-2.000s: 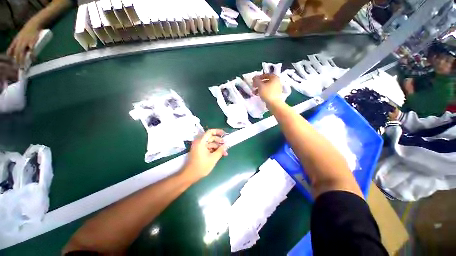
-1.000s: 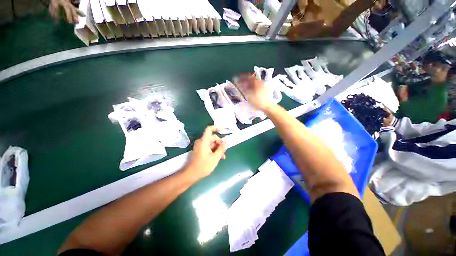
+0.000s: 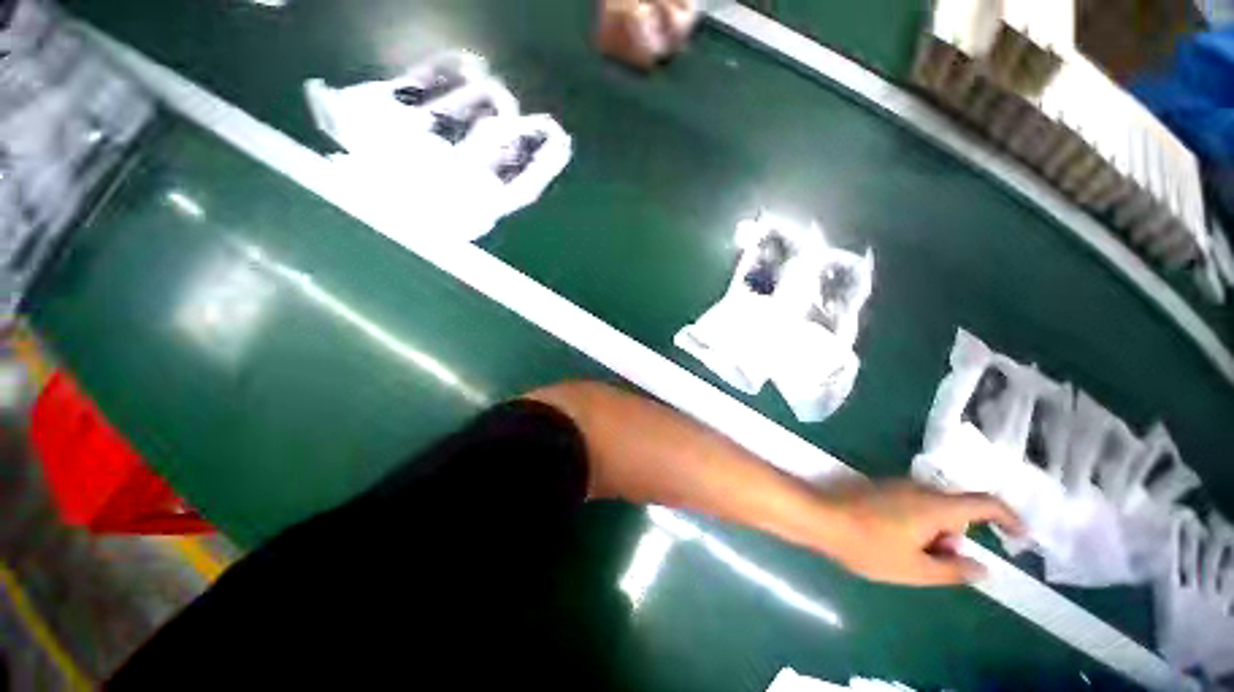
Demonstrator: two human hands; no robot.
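Observation:
White wrapped products with dark coils lie in groups on the green conveyor belt (image 3: 596, 230): a group at the upper left (image 3: 440, 142), a pair in the middle (image 3: 794, 314), and a row at the right (image 3: 1049, 446). My left hand (image 3: 920, 530) is over the pale guide rail (image 3: 568, 325), beside the row at the right. Its thumb and fingers are curled with a gap between them; whether it holds something small and clear cannot be told. My right hand is not in view.
Another person's hand (image 3: 647, 27) is at the top over the belt. Upright white-brown boxes (image 3: 1083, 122) stand on the far side. A red stool (image 3: 102, 453) is on the floor at left. White papers (image 3: 826, 681) show at the bottom edge. Something blue (image 3: 1198, 95) is at upper right.
The view has turned to the left, so the belt now runs down to the right. My right hand, the blue bin and the black cable pile have left the picture. The red stool has come in.

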